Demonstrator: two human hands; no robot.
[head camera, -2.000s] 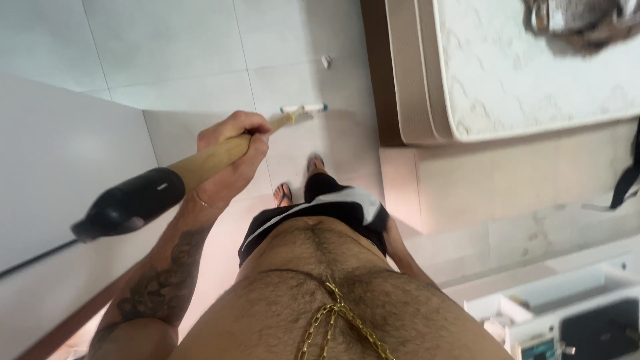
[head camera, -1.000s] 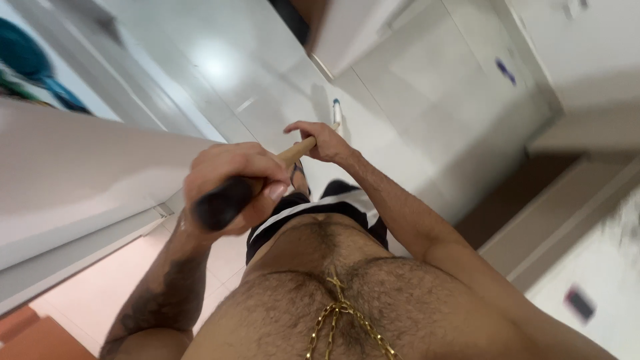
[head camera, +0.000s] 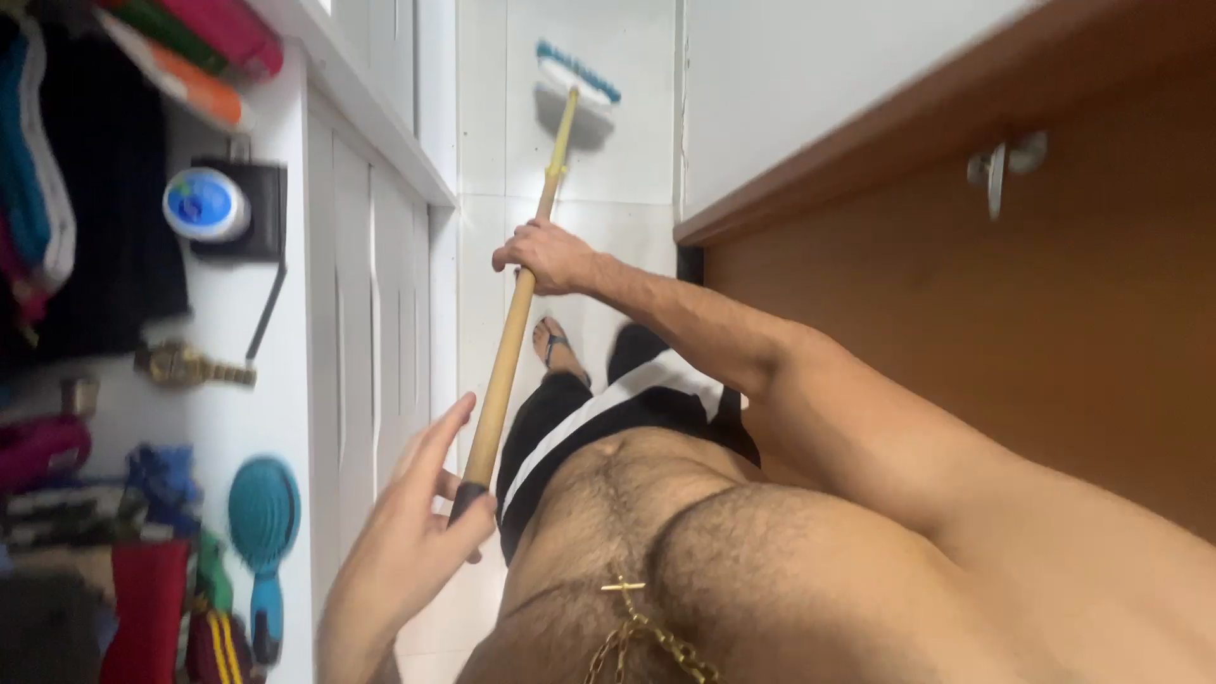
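A long wooden handle slants down from a white broom head with teal bristles (head camera: 578, 74) on the pale tiled floor. My right hand (head camera: 546, 256) is closed around the upper part of the wood. At the near end, the black grip (head camera: 467, 503) lies between the thumb and curled fingers of my left hand (head camera: 418, 513), whose index finger points up along the handle. That hold looks loose, and part of the grip is hidden by the thumb. A yellow collar (head camera: 558, 171) joins the wood to the yellow socket.
White drawers (head camera: 361, 275) flank the left side, with a teal hairbrush (head camera: 264, 513), a round white-and-blue container (head camera: 204, 204), a watch (head camera: 185, 364) and clothes on the surface. A brown door (head camera: 931, 313) with a metal handle (head camera: 995, 176) stands close on the right. My sandalled foot (head camera: 556, 344) is on the floor.
Two seconds ago one hand was seen on the handle; now both are. The broom head shows farther out in front. The view has turned from the mattress to the drawers and door.
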